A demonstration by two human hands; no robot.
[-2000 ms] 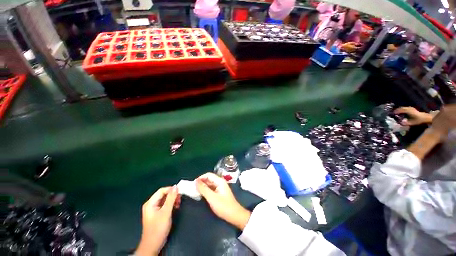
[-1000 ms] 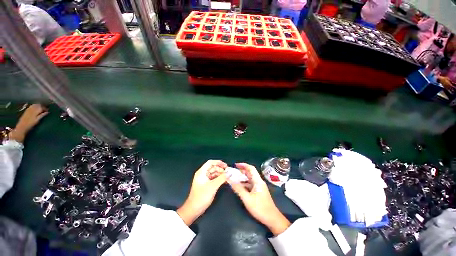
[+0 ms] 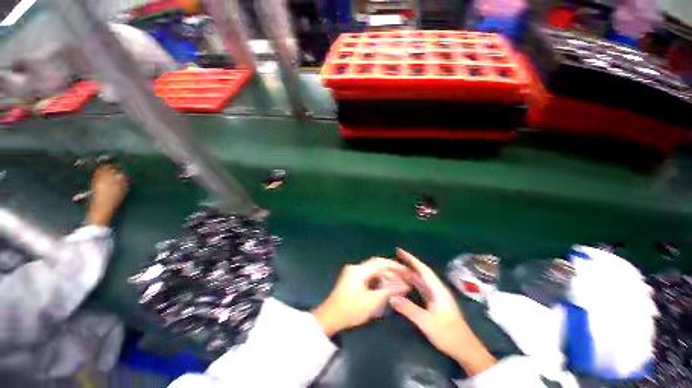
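My left hand [image 3: 364, 294] and my right hand [image 3: 434, 307] meet above the bench, fingers bent and close together. The picture is blurred, and I cannot tell what is between them; a small dark spot shows at my left fingers. A clear dispenser bottle [image 3: 474, 277] with a red-and-white label stands right of my right hand, with a greyer bottle [image 3: 545, 277] beside it. Loose white wipes [image 3: 525, 322] lie by a blue tray [image 3: 580, 341] with a thick wipe stack [image 3: 613, 303].
A heap of black-and-silver parts [image 3: 212, 276] lies left, another [image 3: 674, 326] far right. Single parts lie on the belt, one [image 3: 426, 208] beyond my hands. Red trays [image 3: 432, 91] and black trays [image 3: 622, 83] stand behind. A metal post [image 3: 163, 125] and another person's hand [image 3: 106, 189] are left.
The view has turned left, so the bench things sit further right in the picture. The white wipe seen between my fingers earlier no longer shows.
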